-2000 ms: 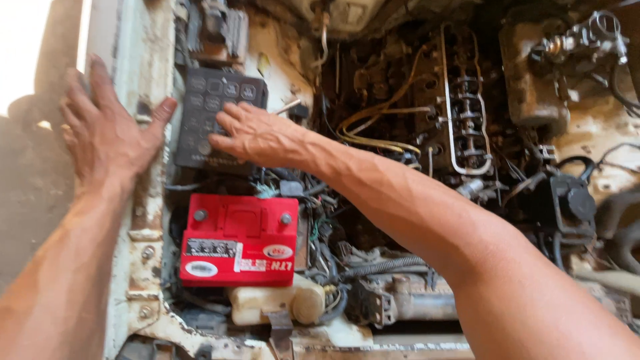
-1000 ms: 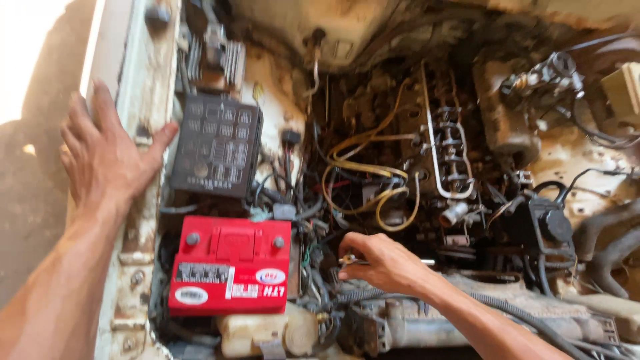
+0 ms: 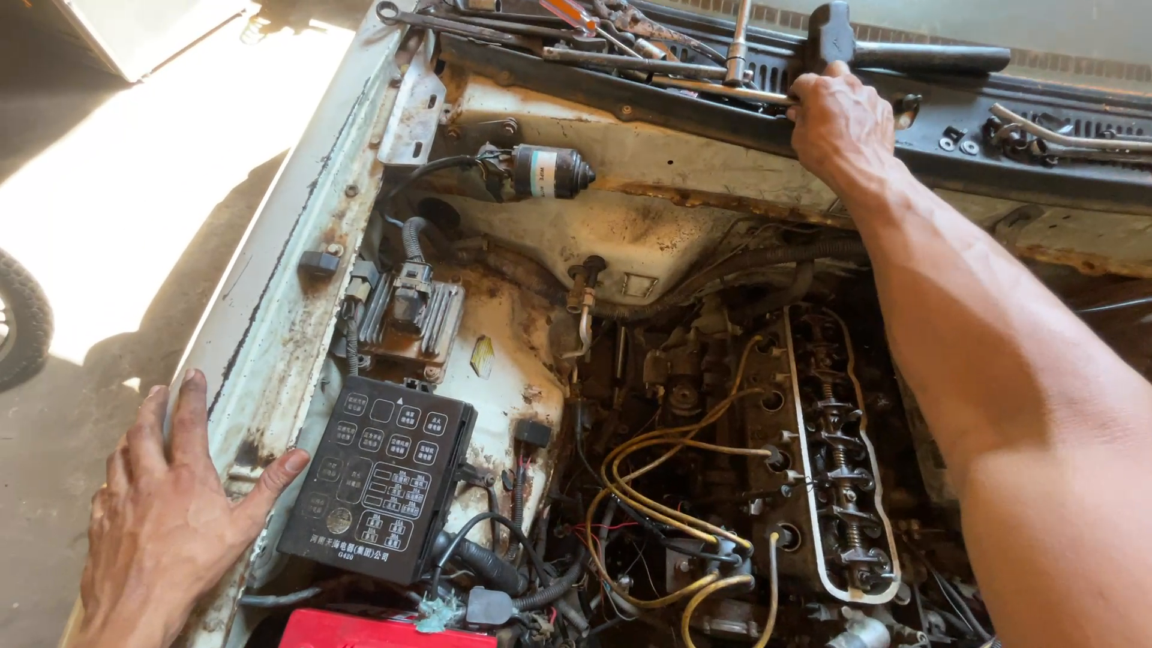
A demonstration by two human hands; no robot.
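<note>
My left hand (image 3: 171, 513) rests with fingers spread on the car's fender edge, beside the black fuse box cover (image 3: 378, 481). My right hand (image 3: 841, 117) reaches to the cowl, fingers curled at the end of a thin metal rod (image 3: 720, 90), just below the head of a hammer (image 3: 830, 36). Whether it grips the rod is not clear. Wrenches and other hand tools (image 3: 621, 63) lie left of that hand. Below my right forearm is the engine's exposed rocker assembly (image 3: 841, 459), with yellowish ignition leads (image 3: 630, 459) to its left. The red battery (image 3: 378, 630) shows at the bottom edge.
A wiper motor (image 3: 551, 172) sits at the firewall, above a finned metal module (image 3: 414, 319). Washers (image 3: 967, 146) and metal parts (image 3: 1044, 139) lie on the cowl at the right. Part of a tire (image 3: 20, 315) shows on the floor at the far left.
My right hand has moved from the fuse box cover, past the wiring by the battery, up to the tools on the cowl. The left hand stays on the fender. The view has shifted toward the cowl.
</note>
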